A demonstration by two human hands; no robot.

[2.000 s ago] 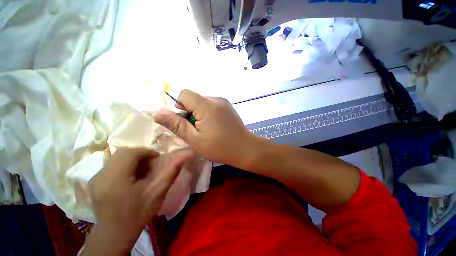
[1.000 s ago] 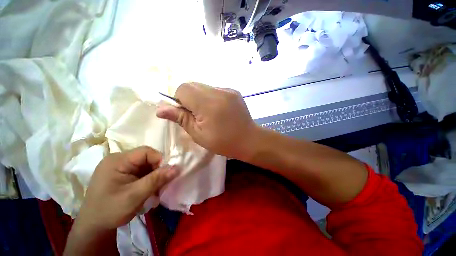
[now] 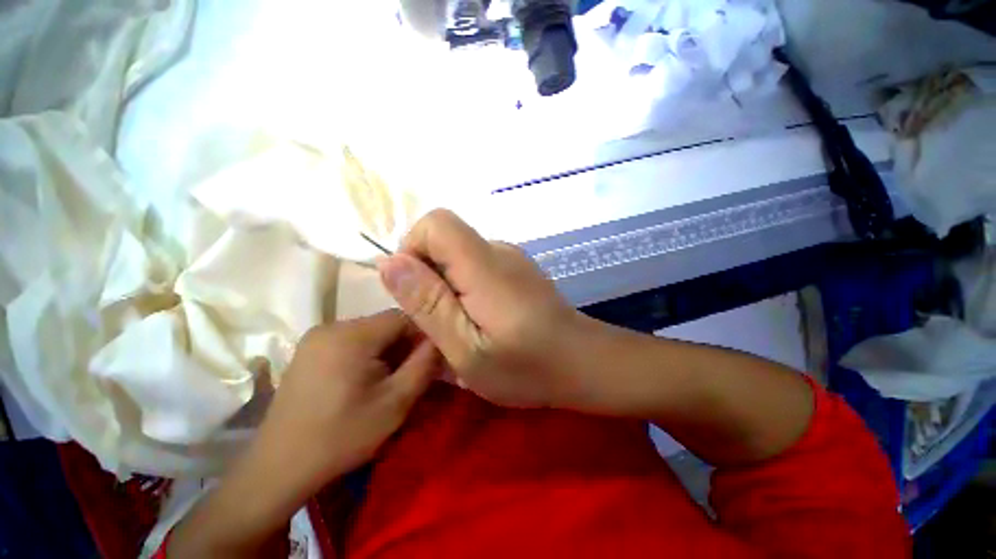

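My right hand [image 3: 475,306] is closed on a small tool, whose thin dark metal tip [image 3: 376,244] pokes out to the left between thumb and forefinger. The rest of the tool is hidden in the fist. My left hand [image 3: 350,382] is just below and left of it, fingers bent against the edge of the cream fabric [image 3: 235,289]; the fingertips are partly hidden by the right hand. The two hands touch or nearly touch. The fabric lies in loose folds to the left and spreads onto the bright white machine bed [image 3: 437,153].
The sewing machine's needle area [image 3: 476,24] and dark cylindrical attachment [image 3: 548,49] are at the top. White scraps [image 3: 710,55] lie behind them. A ruler strip [image 3: 688,235] runs along the front edge. A black cord bundle [image 3: 857,186] and crumpled cloth [image 3: 956,142] are at right.
The hands have come together, and the fabric stretch seen between them is now mostly hidden. The fabric's upper part is spread differently on the bed. The machine sits higher in view.
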